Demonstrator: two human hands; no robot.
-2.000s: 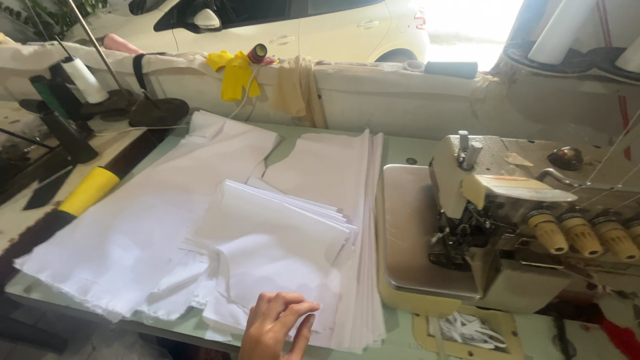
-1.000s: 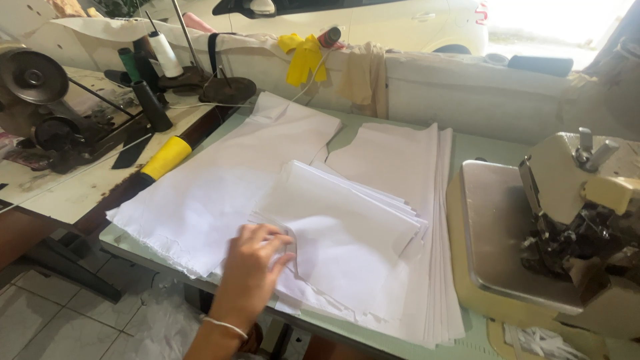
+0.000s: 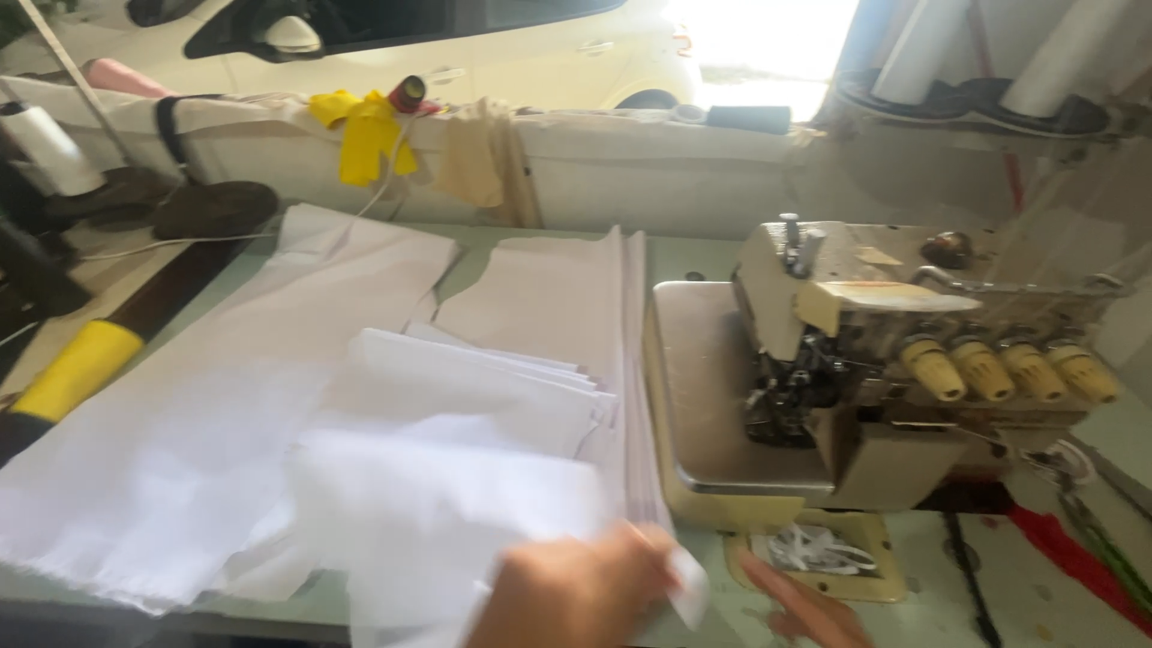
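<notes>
Blurred by motion, my left hand (image 3: pixel 589 580) pinches the edge of a white fabric piece (image 3: pixel 459 504), lifted over the stacks. My right hand (image 3: pixel 801 607) is at the bottom edge, only partly in view, with a finger extended and no cloth visible in it. Behind the lifted piece lies a small stack of white cut pieces (image 3: pixel 468 382). It rests on larger white fabric panels (image 3: pixel 558 297); another wide white panel (image 3: pixel 225 387) spreads to the left. An overlock sewing machine (image 3: pixel 864 333) stands right of the fabric, its metal plate (image 3: pixel 702 387) close beside the panels.
White scraps (image 3: pixel 814 549) lie in a recessed tray before the machine. A red cloth (image 3: pixel 1071 558) is at the right. Thread cones (image 3: pixel 54 148) stand at the left, near a yellow-wrapped dark bar (image 3: pixel 81 369). Yellow cloth (image 3: pixel 364 135) hangs on the back ledge.
My left hand has taken hold of a white piece and moved right with it, toward the machine. My right hand has come into view. The view has swung right since one second ago.
</notes>
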